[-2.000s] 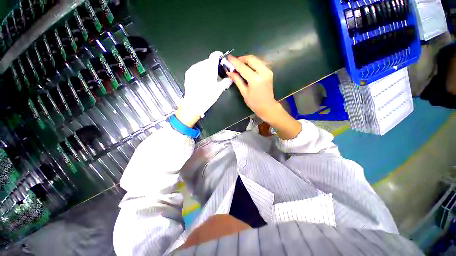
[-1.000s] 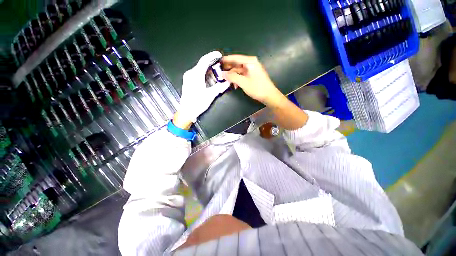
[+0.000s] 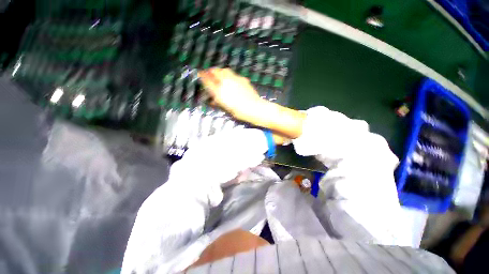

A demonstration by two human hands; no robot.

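Observation:
My bare right hand (image 3: 230,93) reaches across to the left, over the clear tray (image 3: 179,128) with rows of green circuit boards (image 3: 214,51). Its fingertips are over the boards; blur hides whether they touch or hold one. My left wrist, with its blue band (image 3: 269,143), is under my right forearm. Only a sliver of skin of my left hand (image 3: 281,140) shows past the band; the glove and fingers are hidden.
A blue bin (image 3: 406,160) with rows of dark parts stands at the right, with a pale stack (image 3: 469,174) beside it. A pale rail (image 3: 370,40) crosses the green mat. Small loose parts (image 3: 401,108) lie near the bin. A brown bottle (image 3: 301,182) is by my lap. Grey fabric fills the lower left.
The view has swung left. My right hand has left my left hand and the small dark and white part, and is now over the tray boards. My left hand has become mostly hidden.

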